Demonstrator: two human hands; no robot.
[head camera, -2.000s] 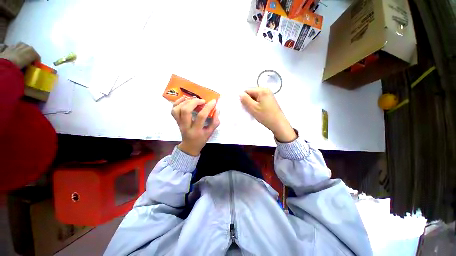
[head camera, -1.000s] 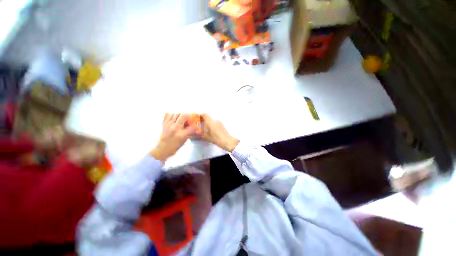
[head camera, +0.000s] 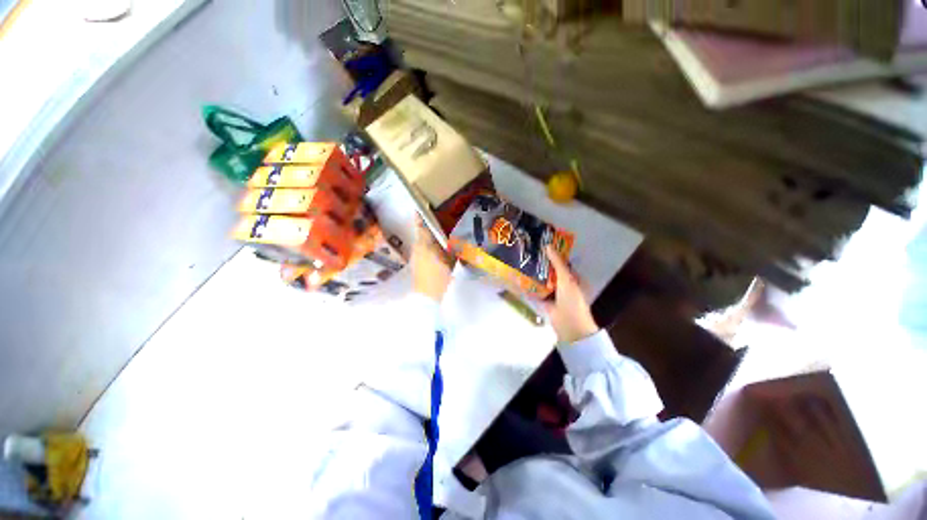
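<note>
A black-and-orange printed retail box (head camera: 503, 242) is held in front of the brown carton. My right hand (head camera: 569, 297) grips its right end. My left hand (head camera: 429, 266) is at the carton's near left side, its fingertips hidden behind or beside the carton edge; what it holds cannot be told. The brown carton (head camera: 429, 152) stands on the white table, with orange showing at its near end.
Stacked orange retail boxes (head camera: 300, 203) stand left of the carton, with a green bag (head camera: 244, 140) behind. A yellow strip (head camera: 521, 307) lies near the table edge. A yellow tape dispenser (head camera: 66, 467) is at lower left. Stacked brown cardboard (head camera: 610, 132) lies beyond the table.
The view has swung right toward the carton. My hands have moved apart, from together over a small orange item to the carton and a retail box. The co-worker in red is out of view.
</note>
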